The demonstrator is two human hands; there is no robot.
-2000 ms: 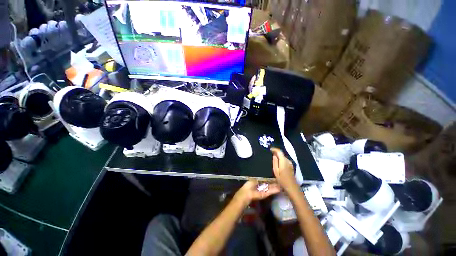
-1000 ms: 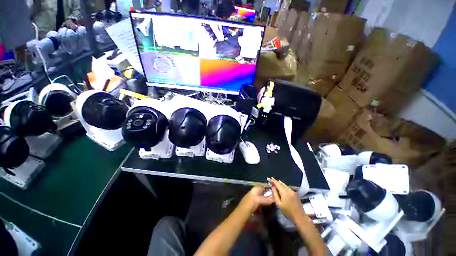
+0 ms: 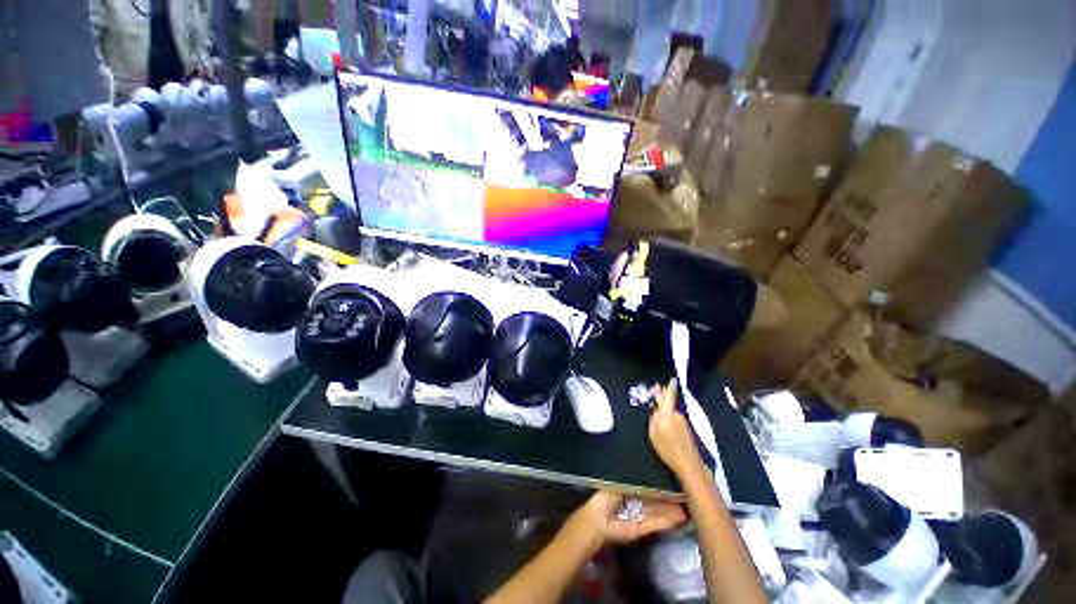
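Small whitish loose parts (image 3: 641,394) lie in a little pile on the black bench, right of the white mouse (image 3: 589,404). My right hand (image 3: 669,427) reaches over the bench with its fingertips at the pile; whether it pinches a part cannot be told. My left hand (image 3: 637,516) is palm up just below the bench's front edge, with several small whitish parts (image 3: 631,509) in the palm. The parts are too small to identify.
Three black-and-white cameras (image 3: 448,342) stand left of the mouse, below the monitor (image 3: 490,165). A white strap (image 3: 696,413) hangs over the bench edge beside my right forearm. A black case (image 3: 696,295) stands behind. More cameras (image 3: 873,525) are heaped at right, near cartons (image 3: 885,224).
My right hand has moved away from my left hand, forward to the pile on the bench. My left hand has opened flat, showing the parts. The view has tilted up slightly.
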